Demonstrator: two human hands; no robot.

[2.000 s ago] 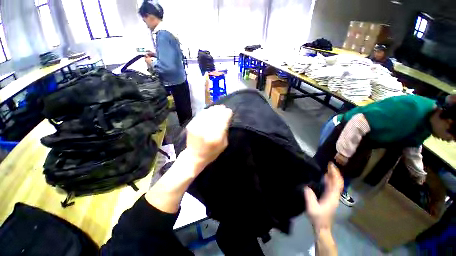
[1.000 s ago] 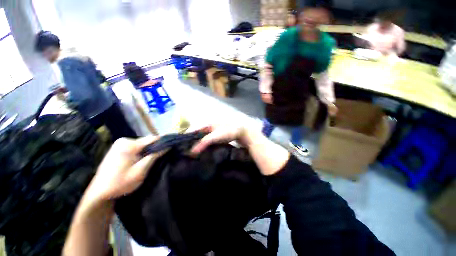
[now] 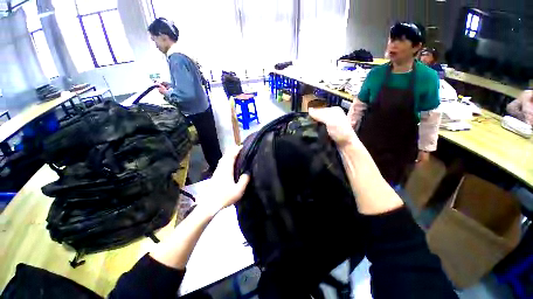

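A dark camouflage backpack (image 3: pixel 292 193) is held upright in front of me, its curved top edge uppermost and its lower part in deep shade. My left hand (image 3: pixel 227 181) grips its left edge near the top, thumb on the near side. My right hand (image 3: pixel 334 124) grips its top right edge. The fingertips of both hands are partly hidden by the bag. Straps hang below it at the bottom of the picture.
Camouflage bags (image 3: pixel 111 175) are piled on the yellow table (image 3: pixel 23 213) at left, with a black bag (image 3: pixel 44 286) at its near corner. A white surface (image 3: pixel 219 257) lies below my left arm. One person stands beyond the pile, another at right by an open carton (image 3: pixel 473 233).
The bag has turned from its dark inside or shaded side to its camouflage face, and both hands have moved apart along its edge. The view has swung back left. The aproned person is nearer the bag.
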